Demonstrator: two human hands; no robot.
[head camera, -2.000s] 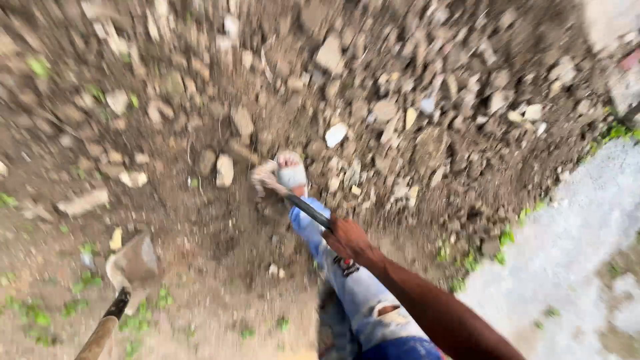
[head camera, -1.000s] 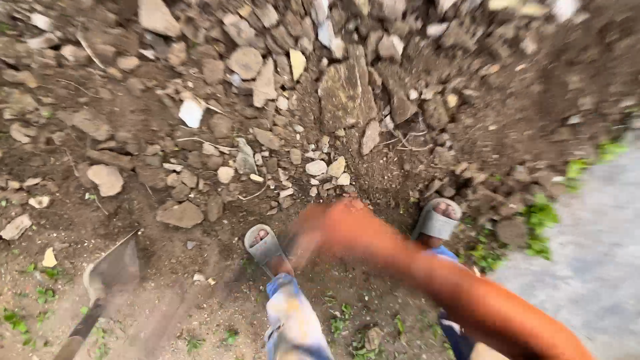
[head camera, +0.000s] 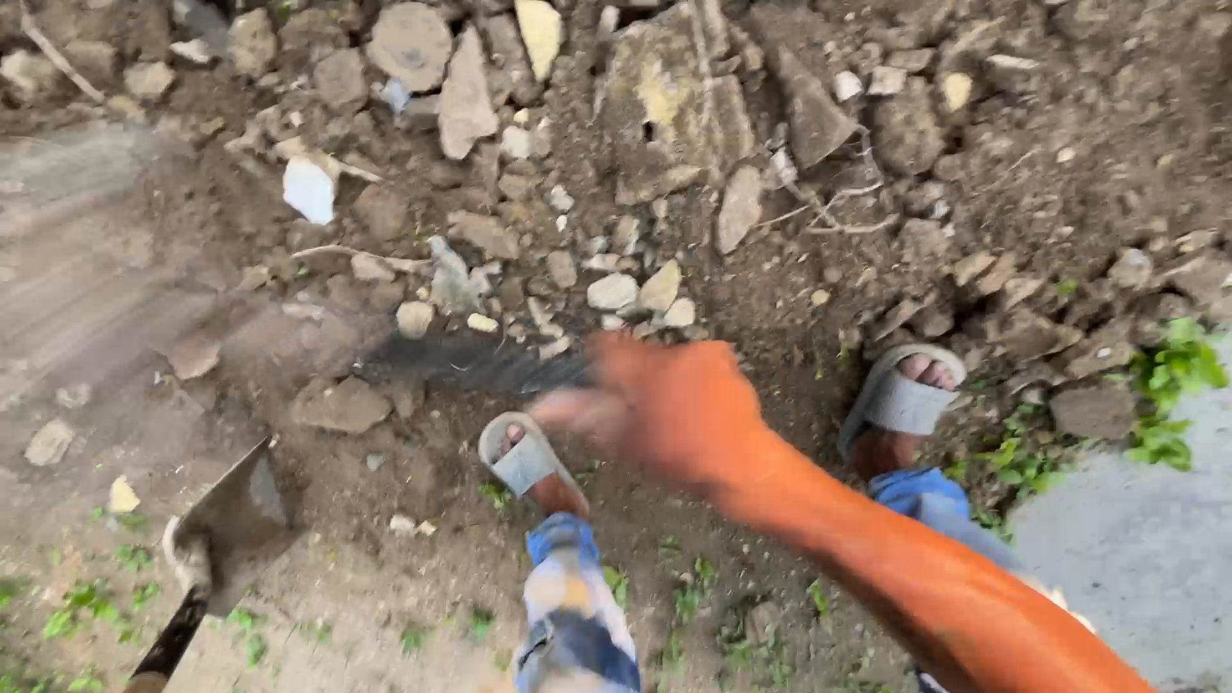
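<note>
My right hand is closed around the dark handle of a tool, just above my feet. The handle runs left from the fist, and the rest of the tool is a motion blur at the left, so its head cannot be made out. My left hand is outside the view. Stones and broken rubble lie in loose brown soil beyond the fist, with a large flat slab among them. A metal shovel rests on the soil at the lower left.
My left foot and right foot, in grey sandals, stand on the soil. A pale concrete surface borders it at the lower right. Small green weeds grow along that edge and near the shovel.
Two seconds ago the tool reached from my right hand toward the upper left, beside one foot; now it sweeps left. Both sandalled feet now show apart. The view has shifted.
</note>
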